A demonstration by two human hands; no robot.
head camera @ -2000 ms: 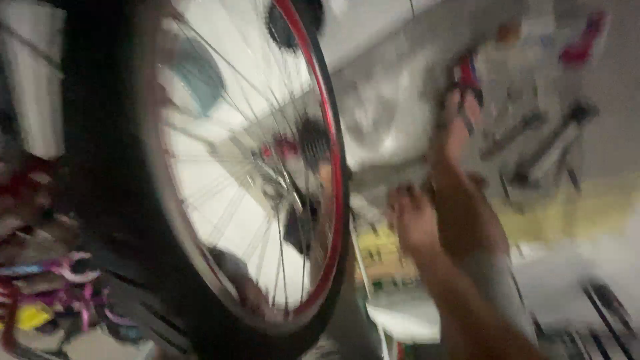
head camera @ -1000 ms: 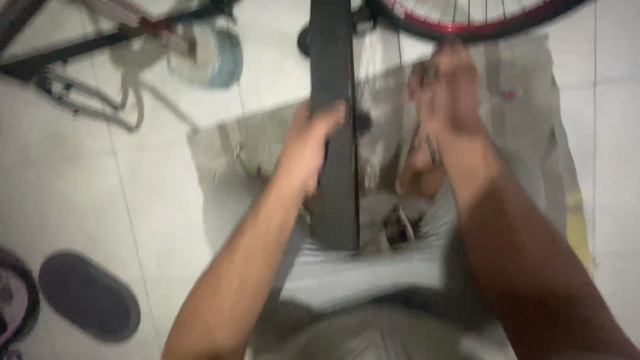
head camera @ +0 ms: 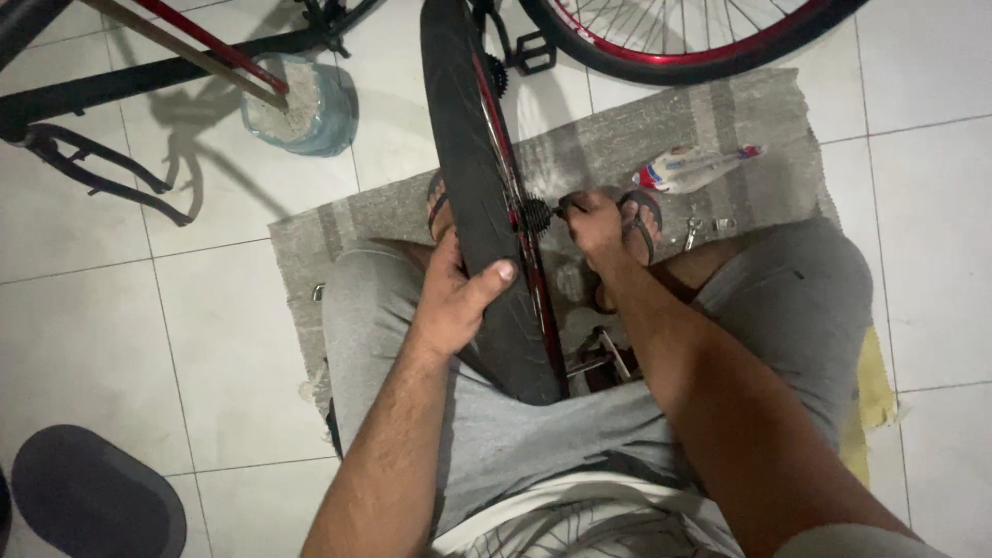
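A bicycle wheel with a black tire (head camera: 484,194) and red rim stands upright between my knees, seen nearly edge-on. My left hand (head camera: 461,298) grips the tire on its left side, thumb over the tread. On the wheel's right side sits a black rear cassette (head camera: 536,215). Just right of the cassette, my right hand (head camera: 593,221) has its fingers closed around the end of a small dark part at the axle; whether it is the axle end or a tool cannot be told.
A grey woven mat (head camera: 736,108) lies on white floor tiles, holding a plastic packet (head camera: 690,170) and a small metal tool (head camera: 692,232). Ahead are another red-rimmed wheel (head camera: 666,58) and a pedal (head camera: 536,53). At left are a bicycle frame (head camera: 147,81), a bluish container (head camera: 306,108) and a dark oval pad (head camera: 99,492).
My right hand has moved down toward me to the axle beside the cassette. My left hand has slid nearer to me along the tire. The view swung strongly after the earliest frame.
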